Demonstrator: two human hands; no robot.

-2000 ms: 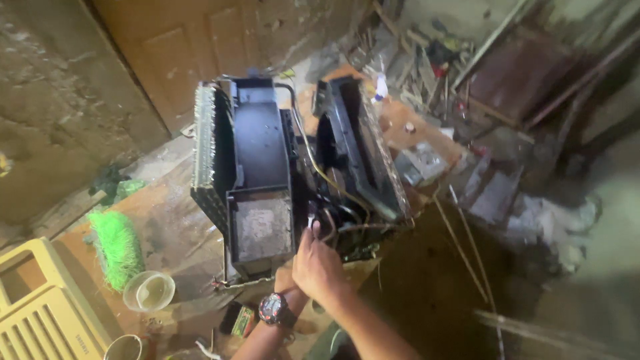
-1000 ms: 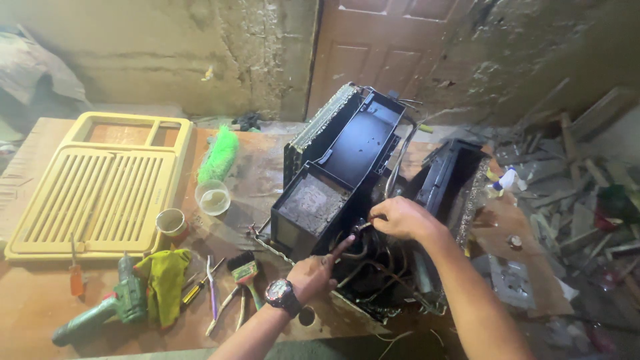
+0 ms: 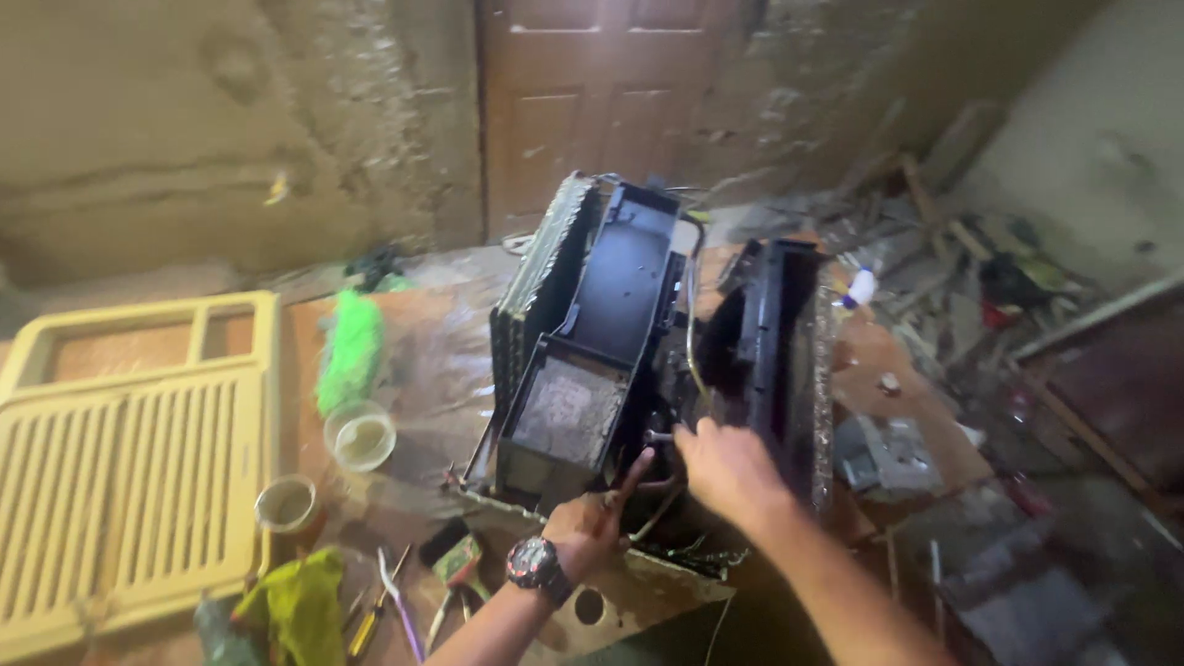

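An opened air conditioner unit with a black housing [image 3: 622, 268] stands on the table, a finned coil [image 3: 546, 277] along its left side and copper tubing near its front. My left hand [image 3: 592, 523], with a watch on the wrist, reaches to the front of the unit, its index finger pointing up at the tubing; whether it holds anything is unclear. My right hand [image 3: 731, 467] grips a small metal tool [image 3: 659, 437], perhaps a wrench, among the dark parts right of the dusty grey compartment [image 3: 569, 407]. Blur hides the tool's far end.
Left of the unit lie a yellow plastic grille [image 3: 139, 472], a green brush [image 3: 351, 351], two plastic cups [image 3: 359, 437], a yellow-green glove [image 3: 301, 606], a screwdriver [image 3: 367, 629] and a paintbrush [image 3: 456, 560]. A spray bottle [image 3: 860, 289] and wood debris are at the right.
The view has swung considerably. One second ago both hands were at the tubing too; the right hand's fingers now close round a metal tool there.
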